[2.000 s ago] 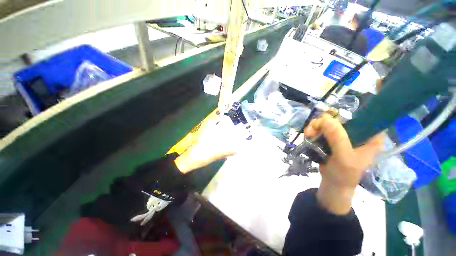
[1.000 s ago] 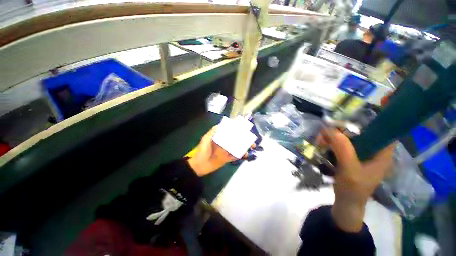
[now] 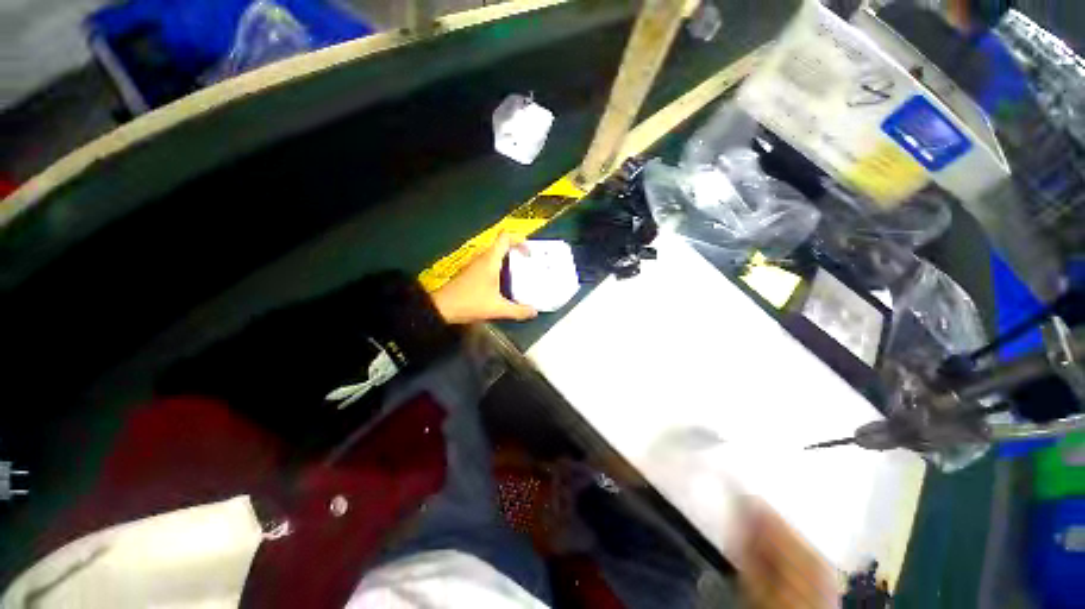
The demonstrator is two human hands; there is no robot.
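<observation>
My left hand (image 3: 480, 286) holds a white adapter housing (image 3: 544, 275) over the belt-side edge of the work board, left of centre. The white work board (image 3: 678, 357) lies in front of me. My right hand (image 3: 779, 553) is low over the board's near right part, strongly blurred; I cannot tell whether it holds anything. The screwdriver's metal nozzle (image 3: 886, 433) points left over the board's right side, with its body cut off at the right.
A heap of black parts (image 3: 621, 220) lies by the board's far left corner. Small black parts (image 3: 866, 590) sit at its near right corner. Clear bags (image 3: 738, 196) and a carton (image 3: 875, 113) are behind. Another white unit (image 3: 521, 129) is on the belt (image 3: 298, 179).
The view has tilted down. My right hand has left the driver and moved down towards me over the board. My left hand has picked up the housing since the first frame and still holds it.
</observation>
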